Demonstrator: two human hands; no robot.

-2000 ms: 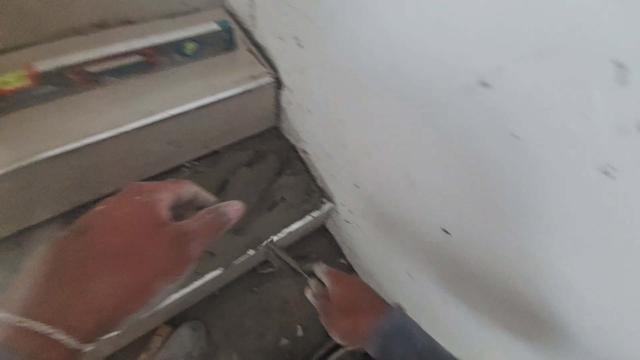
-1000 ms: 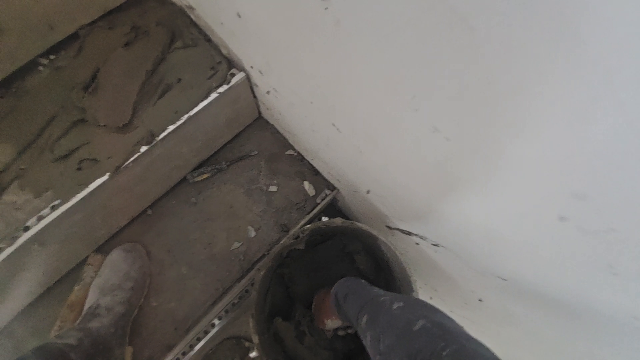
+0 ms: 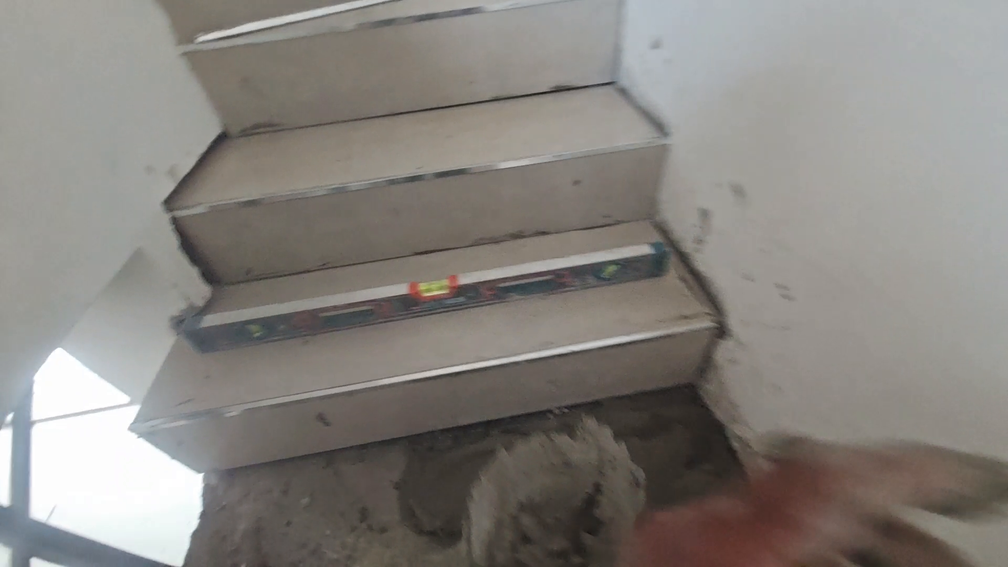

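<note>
My right hand is at the lower right, strongly blurred, near the white wall. Whether it holds anything cannot be told. Just left of it is a lump of wet grey mortar, also blurred, over the rough mortar-covered step. Whether the lump touches the step is unclear. My left hand is out of view. Above, a spirit level with a yellow vial in a red frame lies lengthwise on a tiled tread.
Tiled stairs with metal edge trims rise ahead. A white wall with dark smears bounds the right side, and another pale wall stands at the left. Metal bars and a bright opening are at the lower left.
One second ago my right hand was inside a bucket of mortar; now it is out, beside the mortar-covered step. A mortar lump has appeared there. The view has swung up the stairs.
</note>
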